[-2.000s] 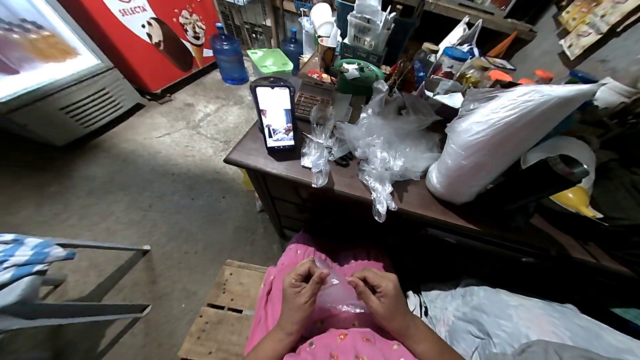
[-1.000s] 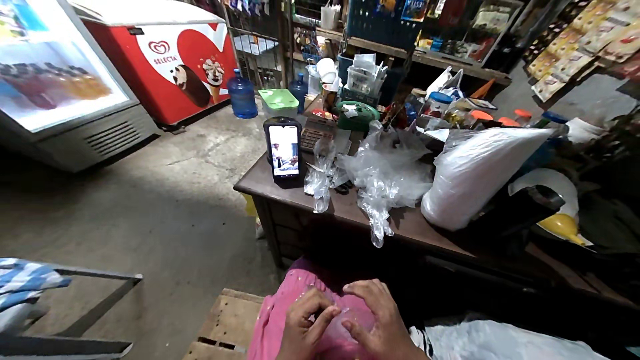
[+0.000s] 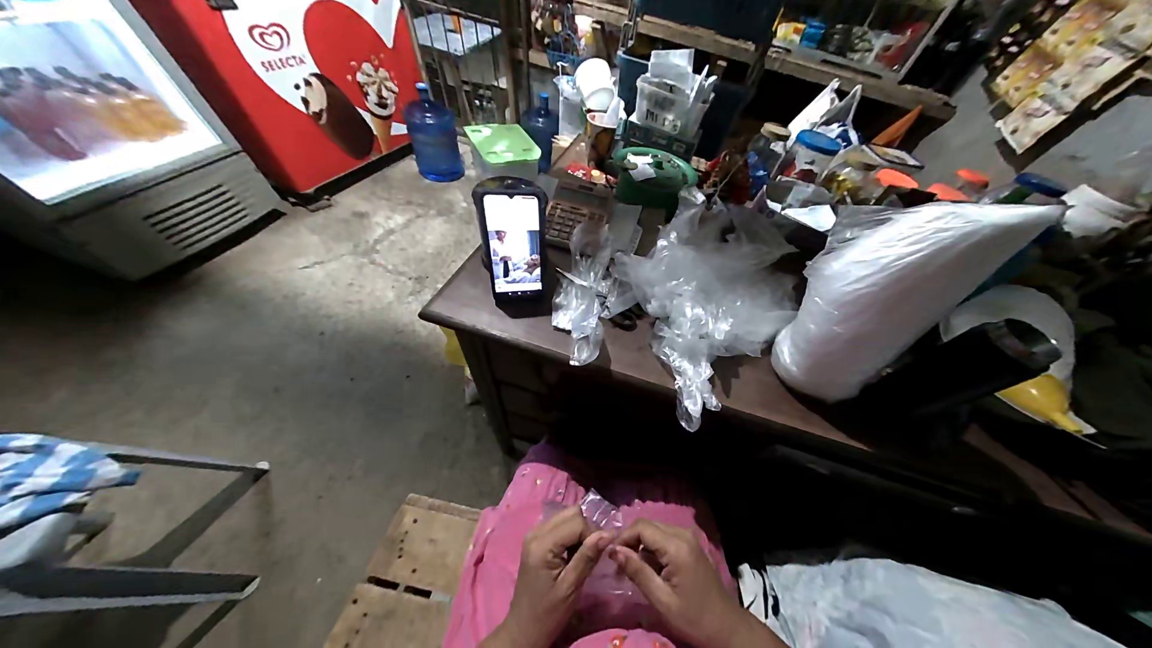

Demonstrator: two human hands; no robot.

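Note:
Over the pink cloth on the lap, my left hand [image 3: 560,562] and my right hand [image 3: 661,571] meet fingertip to fingertip. Between them they pinch a thin clear plastic bag [image 3: 601,511], part of which sticks up above the fingers; its lower part is hard to tell from the pink cloth. Beyond the hands, crumpled clear plastic bags [image 3: 711,297] hang over the edge of a dark wooden desk [image 3: 450,301]. A lit phone [image 3: 513,243] stands upright at the desk's left corner, with a calculator [image 3: 571,220] behind it.
A tall roll in white plastic [image 3: 891,297] leans on the desk's right side, beside a black cylinder [image 3: 972,364]. A green basket [image 3: 655,175] and lidded jars [image 3: 814,153] crowd the back. A wooden bench [image 3: 405,567] and a metal frame [image 3: 180,540] stand left; white sacking [image 3: 936,603] lies right.
My hands, spread over the lap a second ago, now have their fingertips together with the clear plastic showing between them. The view has shifted slightly.

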